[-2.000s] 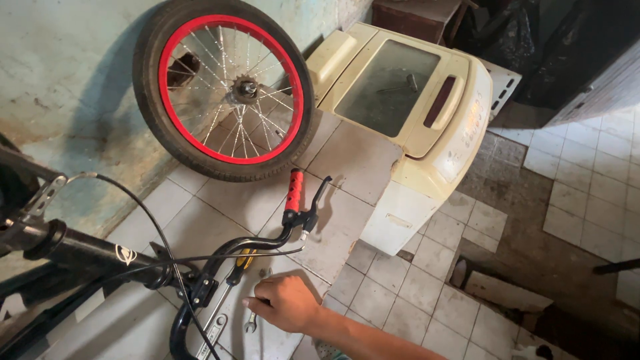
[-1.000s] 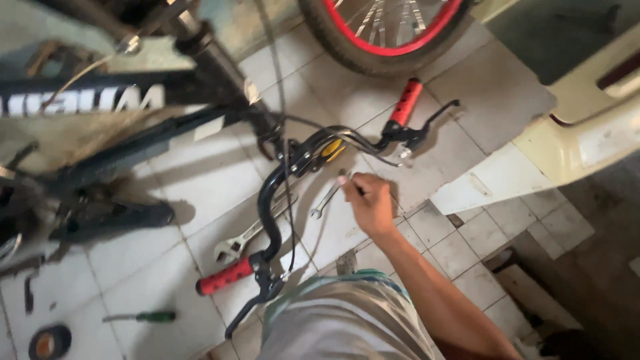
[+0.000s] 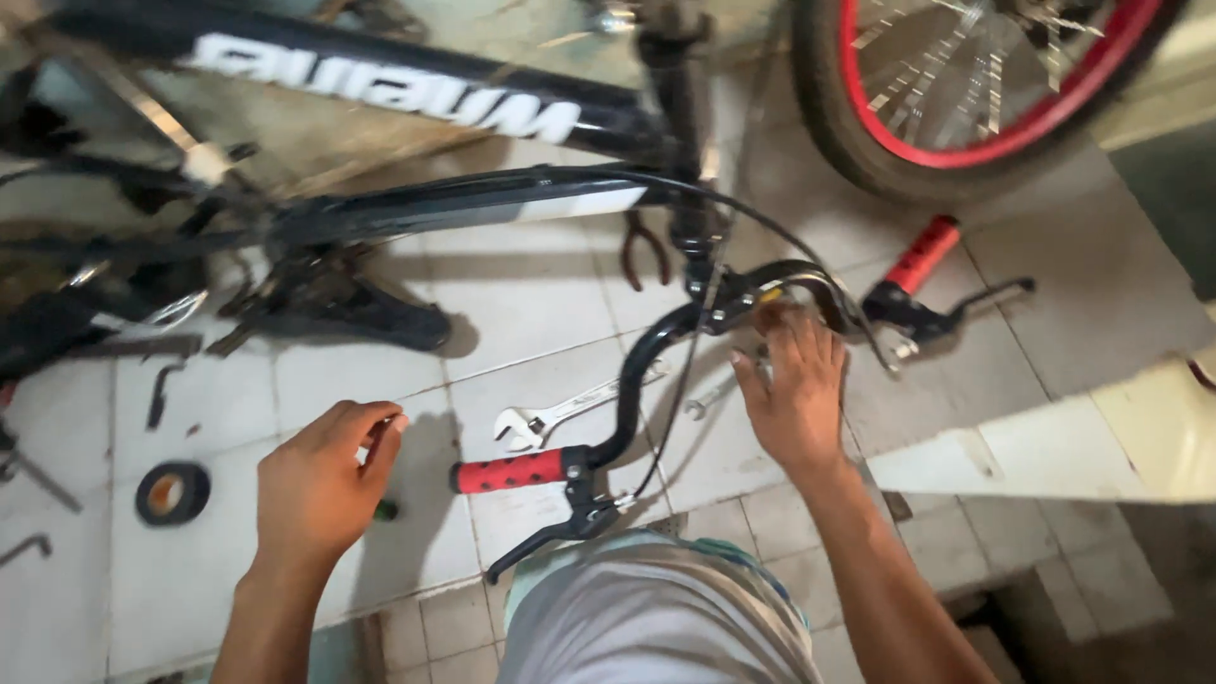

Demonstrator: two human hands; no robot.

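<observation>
My right hand [image 3: 798, 389] reaches over the tiled surface beside the black bicycle handlebar [image 3: 632, 380]; a combination wrench [image 3: 708, 397] lies by its thumb, and whether the fingers hold anything is hidden. My left hand [image 3: 328, 475] hovers at the left with thumb and fingertips close together; whether something small is between them cannot be told. Part of a green-handled tool [image 3: 385, 510] shows beside it. An adjustable wrench [image 3: 560, 408] lies between the hands, near the red grip [image 3: 513, 471] and its brake lever [image 3: 546, 541]. The other red grip [image 3: 923, 255] points up to the right.
The black bicycle frame [image 3: 408, 81] crosses the top. A wheel with a red rim [image 3: 950, 157] is at upper right. Pliers [image 3: 646, 252] lie below the frame. A roll of black tape [image 3: 173, 494] and hex keys [image 3: 161, 394] lie at left. A cream appliance [image 3: 1054, 446] adjoins the ledge.
The view has swung left along the bicycle. My left hand has come into view. My right hand has moved from beside the wrench up close to the handlebar's clamp.
</observation>
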